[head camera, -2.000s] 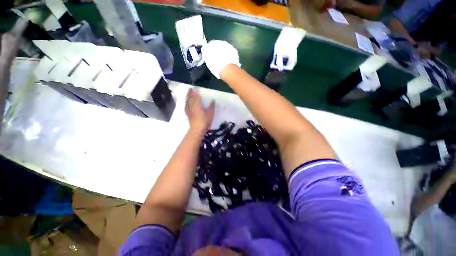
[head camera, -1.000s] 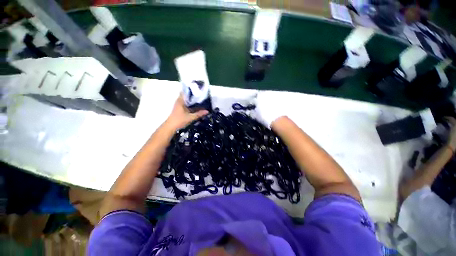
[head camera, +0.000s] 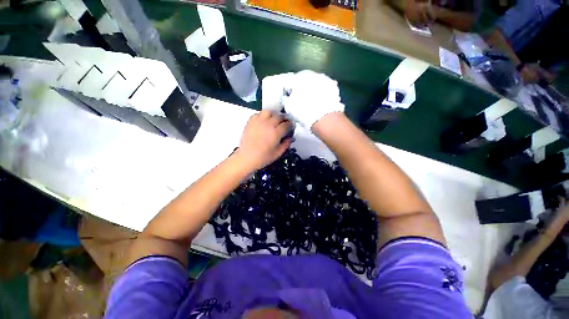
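Observation:
My bare left hand (head camera: 267, 136) is closed around a dark retail box at the far edge of the bench, in front of me. The box's white flap (head camera: 273, 93) stands up beyond my fingers. My right hand (head camera: 312, 98), in a white knit glove, is at the box's mouth. The glove covers its fingertips, so I cannot tell if they hold a cable. A heap of black cables (head camera: 299, 205) lies on the bench between my forearms.
A row of dark boxes (head camera: 181, 115) with white flaps stands at left. Open boxes, one with a bagged device (head camera: 241, 76), ride on the green belt (head camera: 299, 53). A dark box (head camera: 503, 209) lies at right near another worker's arm (head camera: 530, 249). Cartons (head camera: 106, 249) are at lower left.
My gloved right hand has moved from the far side of the cable heap to the mouth of the box. My left hand still holds the box. The view has shifted.

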